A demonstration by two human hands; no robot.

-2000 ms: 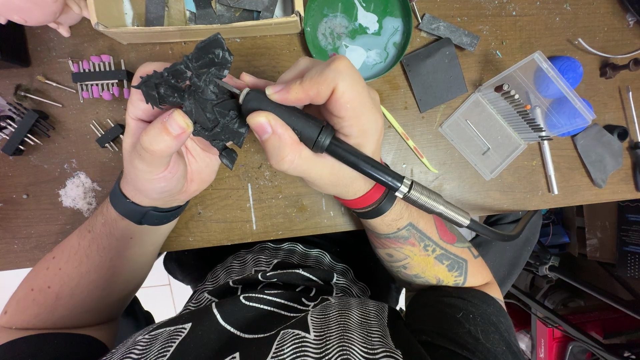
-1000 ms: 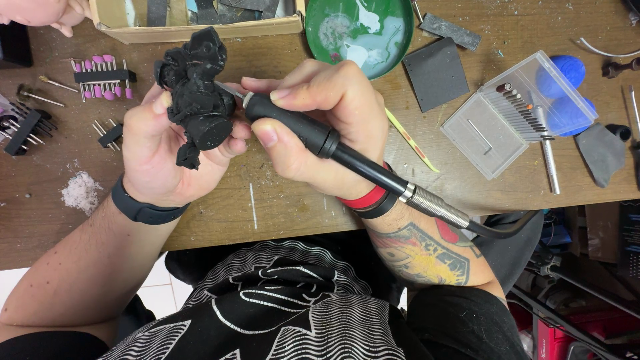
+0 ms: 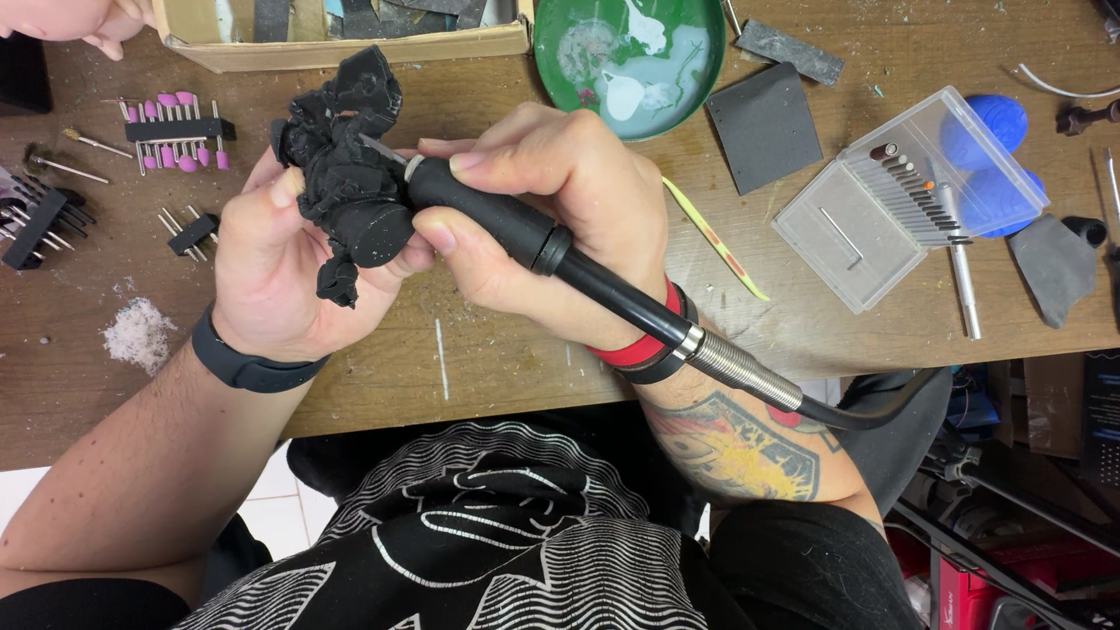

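Note:
My left hand (image 3: pixel 289 271) holds a black sculpted figurine (image 3: pixel 350 166) from below and from the left, with a round, flat disc-like part facing up toward me. The fingers behind the figurine are partly hidden. In my right hand (image 3: pixel 560 210) is a black flex-shaft rotary handpiece (image 3: pixel 490 214), gripped like a pen between thumb and fingers. Its thin metal bit (image 3: pixel 382 150) points up and left and meets the figurine's right side; whether it touches cannot be told exactly. A spring sleeve and black cable trail from the handpiece past my right forearm.
Pink grinding bits (image 3: pixel 179 131) stand in a black holder at left, near a pile of pale dust (image 3: pixel 140 334). A cardboard box (image 3: pixel 350 51) and a green dish (image 3: pixel 717 52) lie beyond my hands. To the right are sandpaper (image 3: pixel 766 127), a yellow strip (image 3: pixel 715 238) and a clear bit case (image 3: pixel 849 236).
My left hand has turned the figurine, bringing its round disc part into view. The handpiece stays in my right hand, its bit by the figurine's right side.

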